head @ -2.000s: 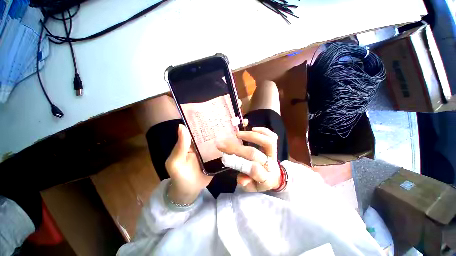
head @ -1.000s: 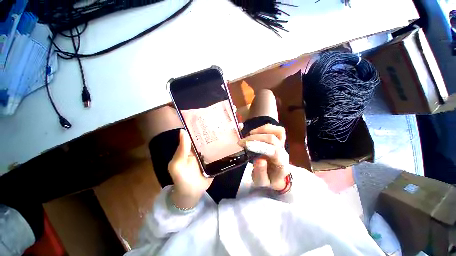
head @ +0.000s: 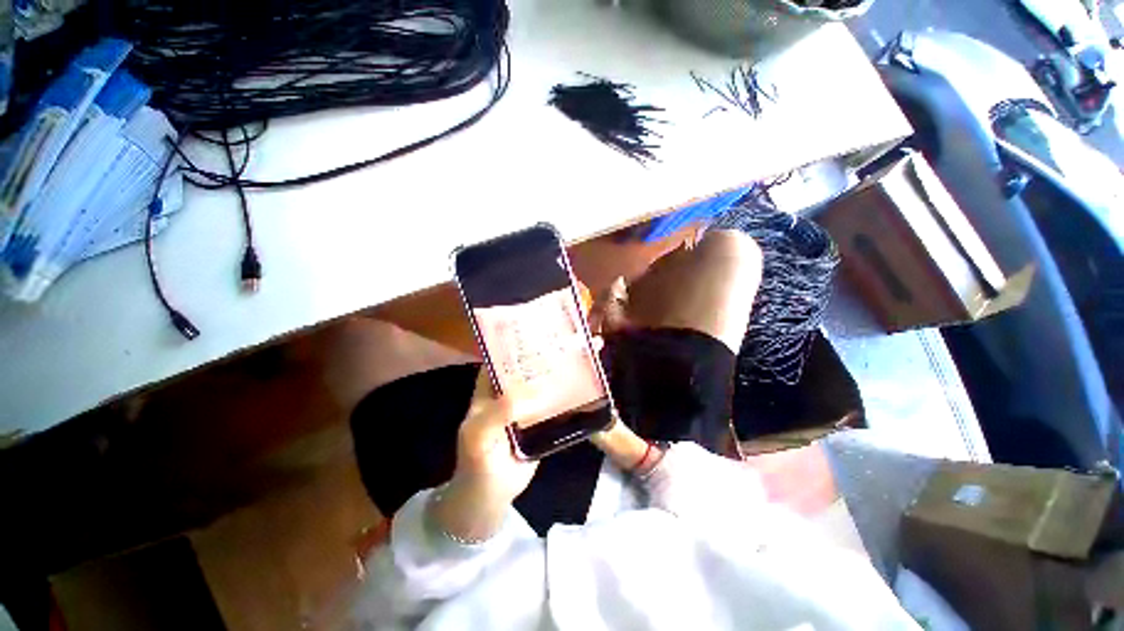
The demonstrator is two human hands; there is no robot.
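Observation:
A smartphone with a dark edge and a lit screen showing a pinkish picture is held upright over my lap. My left hand grips its lower left side, with the thumb along the edge. My right hand is near the phone's lower right corner; its wrist with a red band shows, but the fingers are hidden behind the phone, so I cannot tell whether they touch it.
On the white table lie a large black cable coil with hanging plug ends, blue-and-white packs and short black strands. A black bundle stands by my knee. Cartons and parked vehicles are on the right.
The view has shifted, showing more of the table and street. My right hand has moved from the front of the screen to the phone's lower right, largely behind it. My left hand still holds it.

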